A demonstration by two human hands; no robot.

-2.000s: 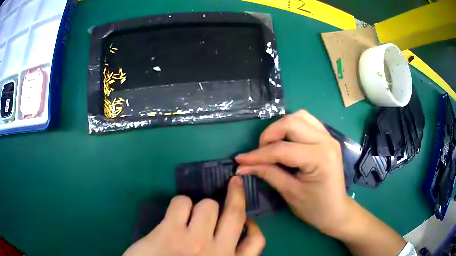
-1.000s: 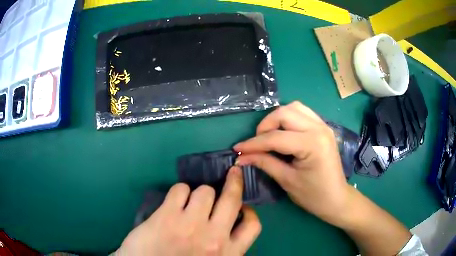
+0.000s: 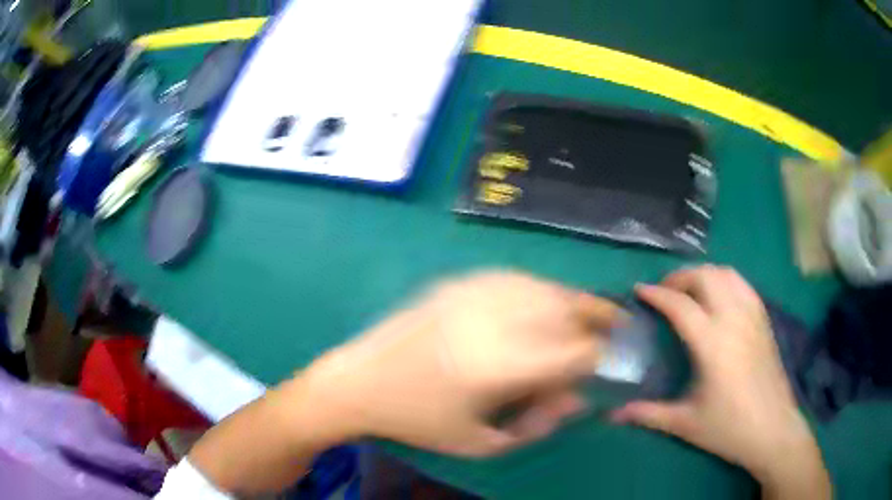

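The view is blurred. A dark plastic housing point(image 3: 631, 352) with a pale shiny patch lies on the green mat between my hands. My right hand point(image 3: 734, 366) spans it from the right, fingertips at its upper edge and thumb at its lower edge. My left hand point(image 3: 489, 361) is at its left side with curled fingers, strongly blurred; whether it grips anything cannot be told. The black pin tray point(image 3: 616, 166) lies beyond my hands, with gold pins point(image 3: 501, 176) piled at its left end.
A white blue-rimmed panel point(image 3: 342, 78) lies at the upper left, with dark oval discs point(image 3: 179, 215) beside it. A white ring point(image 3: 864, 229) on brown cardboard point(image 3: 810, 215) and dark pieces point(image 3: 846, 342) are at the right. A person's purple clothing point(image 3: 68, 439) shows lower left.
The view has swung left, so the tray and ring appear further right and the discs show. My left index finger has left the ribs; my right pinch has opened around the housing.
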